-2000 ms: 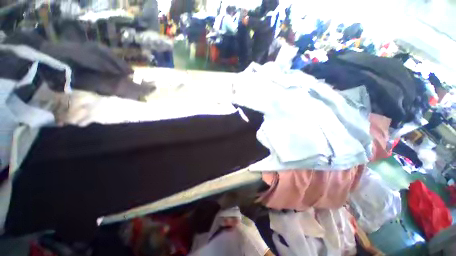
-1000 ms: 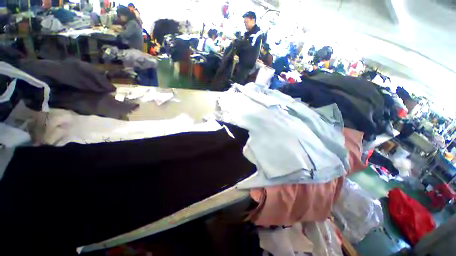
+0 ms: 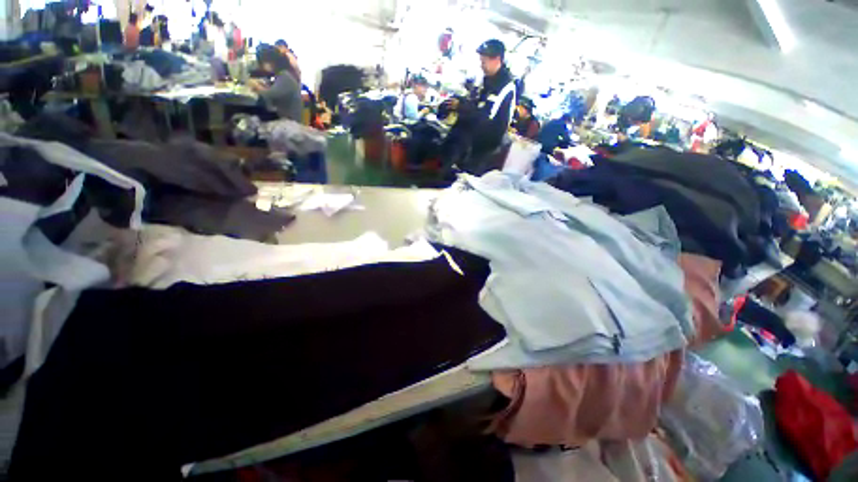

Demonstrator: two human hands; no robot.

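Note:
Black cut panels (image 3: 263, 353) lie long and flat over the near part of the table, reaching the front edge at the left. White panels (image 3: 254, 256) show behind them, with a narrow pale strip (image 3: 453, 262) at the black panels' right end. Light blue garments (image 3: 574, 282) lie in a flat pile at the right, touching the black panels' end. Offcuts (image 3: 61, 235), white and black, are heaped at the left. Neither of my hands is in the picture.
Dusty-pink garments (image 3: 593, 400) hang over the table edge under the blue pile. Dark grey cloth (image 3: 160, 169) lies behind the offcuts. Small white scraps (image 3: 329, 201) lie at the table's far side. A person (image 3: 489, 108) stands beyond the table. A red bundle (image 3: 814, 424) is on the green floor.
The view has shifted slightly left and up since one second ago, so the table things sit further right and lower. The cloths look unmoved. No hand shows in any frame.

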